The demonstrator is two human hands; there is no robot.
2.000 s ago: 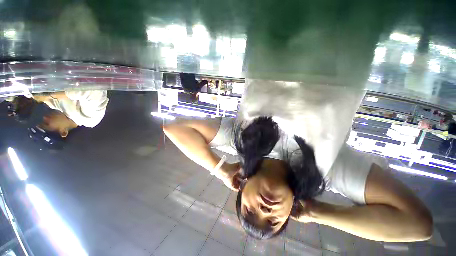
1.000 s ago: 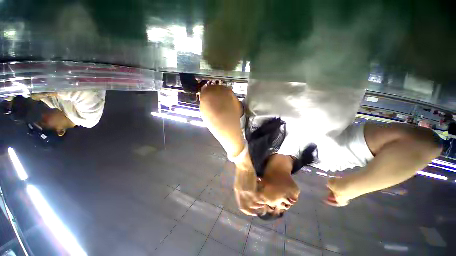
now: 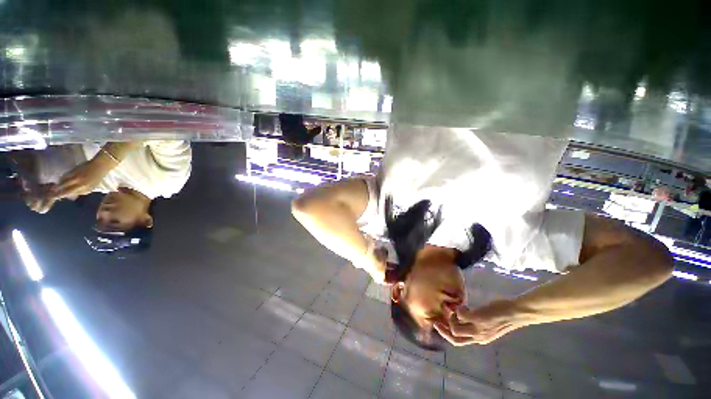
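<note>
The view is upside down. No hand that I can tell as my own is in view. The shiny dark-green bench mat [image 3: 195, 70] fills the top of the picture, with bright reflections. Nearest in front is a person in a white top [image 3: 499, 187], seen inverted and facing the camera. One hand of this person [image 3: 479, 321] is at the face; the other [image 3: 380, 265] is at the side of the head, partly hidden by hair. I cannot tell if either holds anything.
Clear layered trays with reddish contents [image 3: 148, 119] lie at the left along the bench edge. Another person in white [image 3: 168, 167] is at the left, hands raised. Shelves with goods [image 3: 624, 199] stand behind at the right. Grey tiled floor [image 3: 312, 335] and light strips [image 3: 86, 343] show below.
The near person's outstretched hand has come to the face, and the other has moved from the face to the side of the head. The left person's head and hands have shifted.
</note>
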